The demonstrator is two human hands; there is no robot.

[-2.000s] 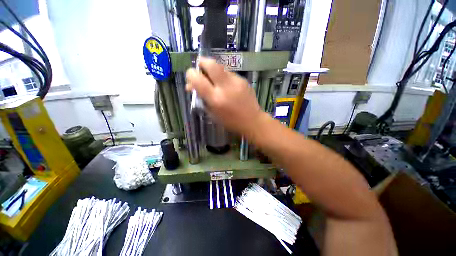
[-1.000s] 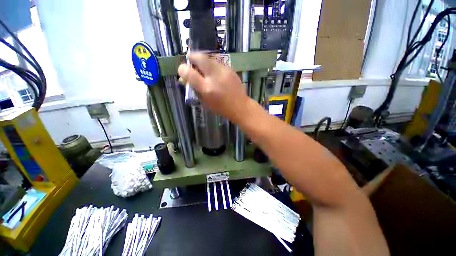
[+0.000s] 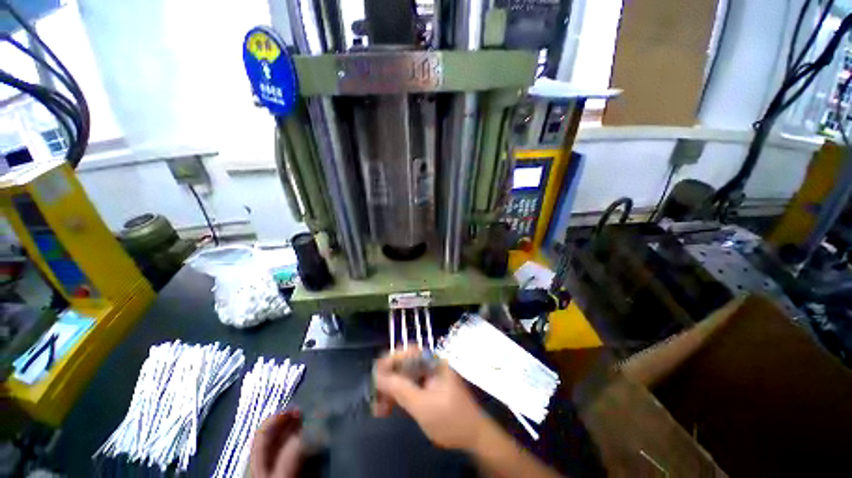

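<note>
Several short white cables (image 3: 412, 326) stick out toward me from under the green platen (image 3: 364, 293). My right hand (image 3: 425, 392) is in front of their ends, fingers curled. A small greyish shape shows at its fingertips, too blurred to name. My left hand (image 3: 277, 446) is low at the bottom edge, partly cut off and blurred, beside the smaller white cable bundle (image 3: 262, 401). I cannot tell whether it holds anything. A fanned stack of white cables (image 3: 500, 364) lies right of my right hand.
A larger white cable bundle (image 3: 177, 397) lies at the left on the dark table (image 3: 140, 327). A clear bag of white pieces (image 3: 248, 297) stands behind it. An open cardboard box (image 3: 691, 364) is at the right. Steel columns (image 3: 342, 205) rise from the platen.
My right hand has come down from in front of the upper press to just above the table. My left hand has entered at the bottom. The view has shifted slightly.
</note>
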